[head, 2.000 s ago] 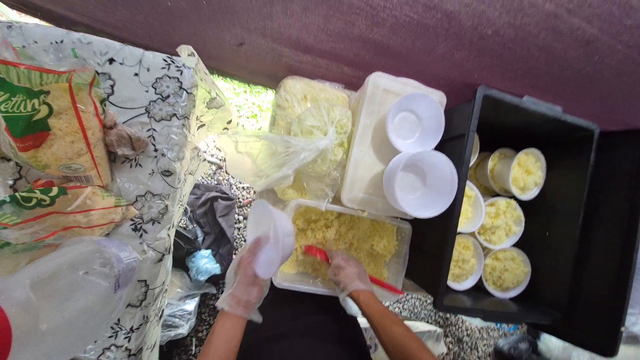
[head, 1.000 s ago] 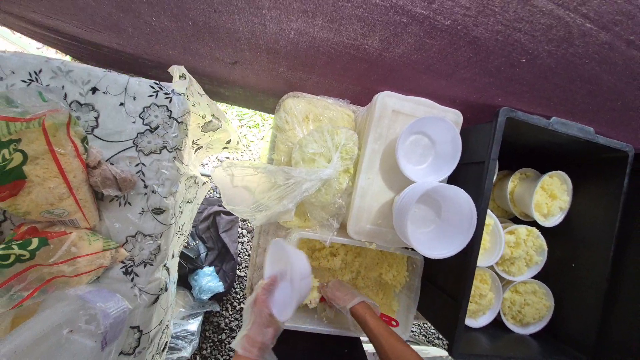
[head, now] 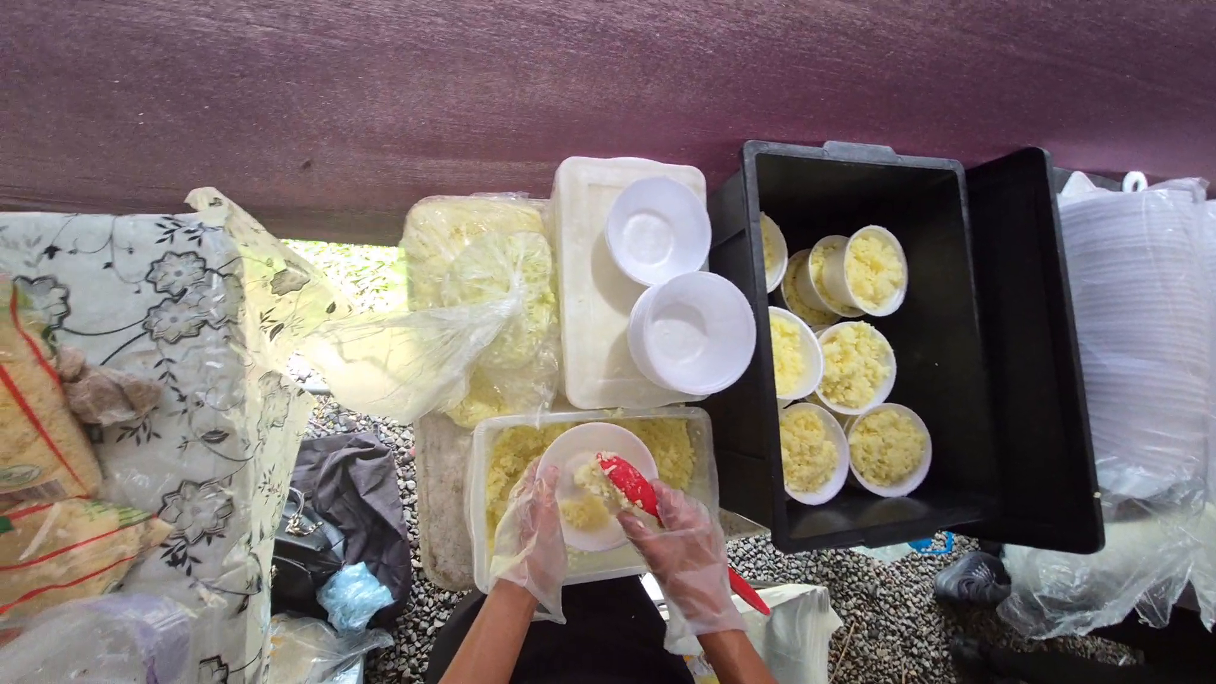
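In a clear plastic glove, my left hand (head: 535,532) grips the rim of a white foam bowl (head: 619,443), held over a translucent plastic tub (head: 480,494) of crumbly yellow food (head: 671,446). My right hand (head: 676,551), gloved as well, is closed around a red spoon (head: 627,483), its head inside the bowl with yellow food on it. Some yellow food lies in the bowl. Behind the tub, a single white bowl (head: 657,230) and a stack of white bowls (head: 693,332) rest on a white lidded container (head: 594,370).
At right stands a black crate (head: 936,380) with several filled bowls (head: 855,366). Wrapped stacked foam bowls (head: 1130,332) lie beyond it. Clear bags of yellow food (head: 484,285) are behind the tub. A flowered tablecloth (head: 180,380) with food bags (head: 47,418) is at left; gravel (head: 408,570) lies below.
The bowl in my left hand was tilted beside the tub and is now over it, facing up. My right hand has lifted the red spoon from the tub's food into that bowl.
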